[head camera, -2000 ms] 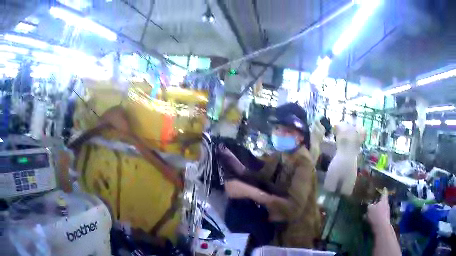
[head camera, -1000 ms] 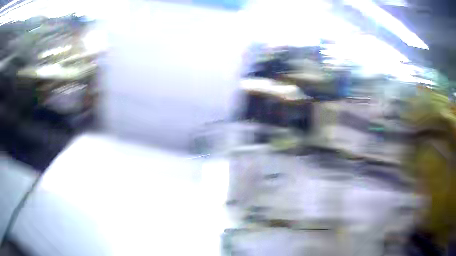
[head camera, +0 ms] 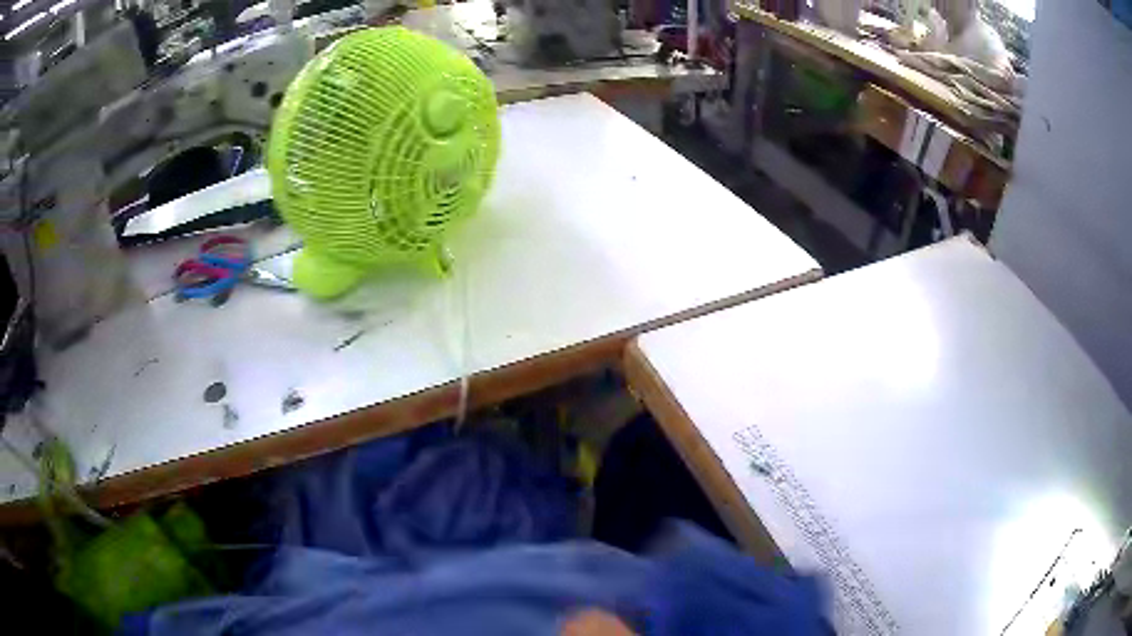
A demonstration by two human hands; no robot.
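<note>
A mid-blue garment [head camera: 447, 584] lies bunched along the bottom of the view, below the front edges of two white tables. More blue cloth [head camera: 459, 491] lies in a heap behind it, in the gap by the left table. A small blurred patch of skin [head camera: 598, 622], seemingly part of one of my hands, shows at the bottom edge against the garment. It is mostly cut off; I cannot tell which hand it is or whether it grips the cloth. No other part of my hands is visible.
A lime-green fan [head camera: 385, 149] stands on the left white table [head camera: 583, 236], beside scissors [head camera: 214, 268] with red and blue handles. The right white table [head camera: 894, 360] carries a printed ruler scale. A lime-green bag-like thing [head camera: 137, 565] is at lower left. A pale upright board stands at right.
The view has swung from the room, a person and a brother machine, through a blur, down to the two tables. The blue garment and fan are now visible.
</note>
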